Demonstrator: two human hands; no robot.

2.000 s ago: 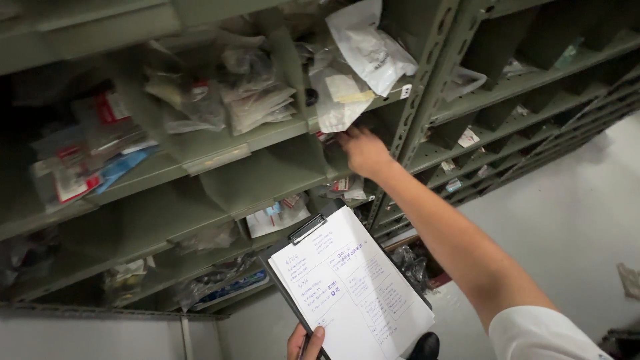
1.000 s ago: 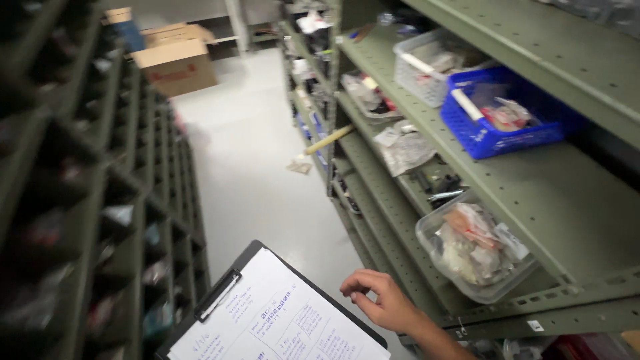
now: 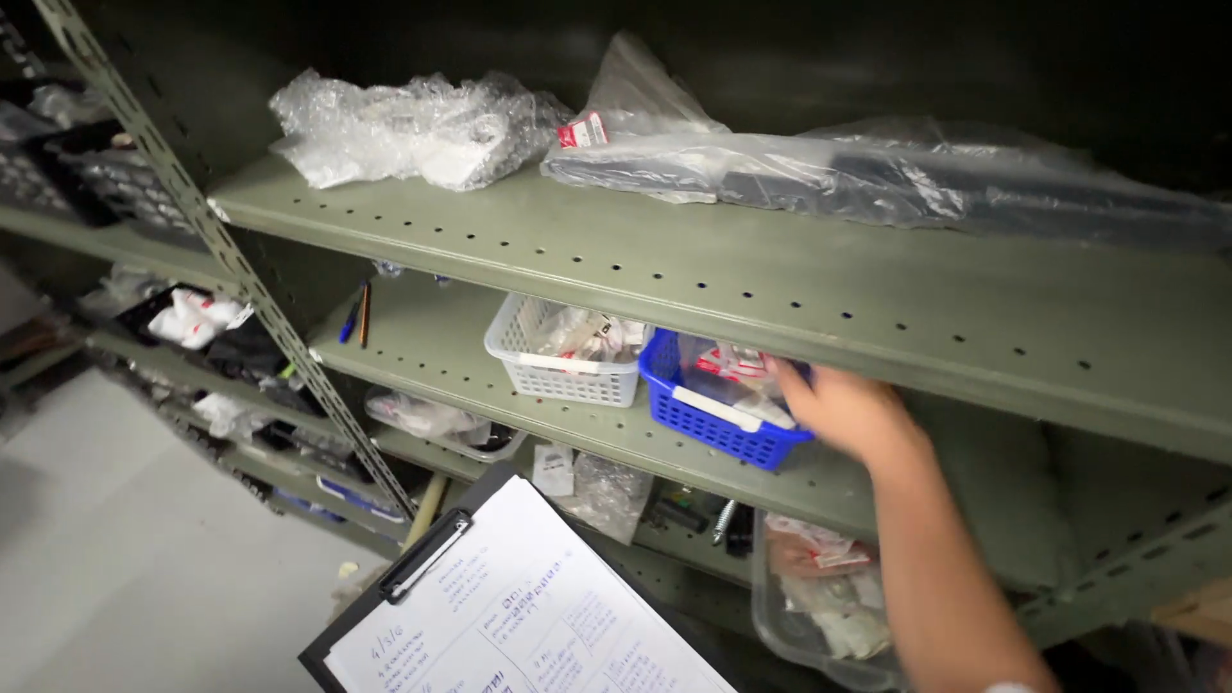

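My right hand [image 3: 842, 409] reaches over the right end of a blue plastic basket [image 3: 717, 416], its fingers at the plastic-bagged parts [image 3: 736, 366] inside; whether it grips one cannot be told. Left of it, touching or nearly so, a white plastic basket [image 3: 568, 371] holds more bagged parts. A black clipboard [image 3: 322, 659] with handwritten sheets [image 3: 520, 606] under its clip [image 3: 423, 556] is tilted at the bottom of the view. My left hand is out of view.
Bubble-wrapped items [image 3: 414, 130] and long bagged parts [image 3: 847, 183] lie on the metal shelf above [image 3: 577, 236]. Pens [image 3: 358, 313] lie left of the baskets. Below are a clear plastic bin [image 3: 828, 602] and a metal spring [image 3: 725, 522]. A perforated upright [image 3: 231, 250] stands left.
My right hand has moved from beside the clipboard to the blue basket. The view has turned from the compartment rack, past the aisle, to the open shelving.
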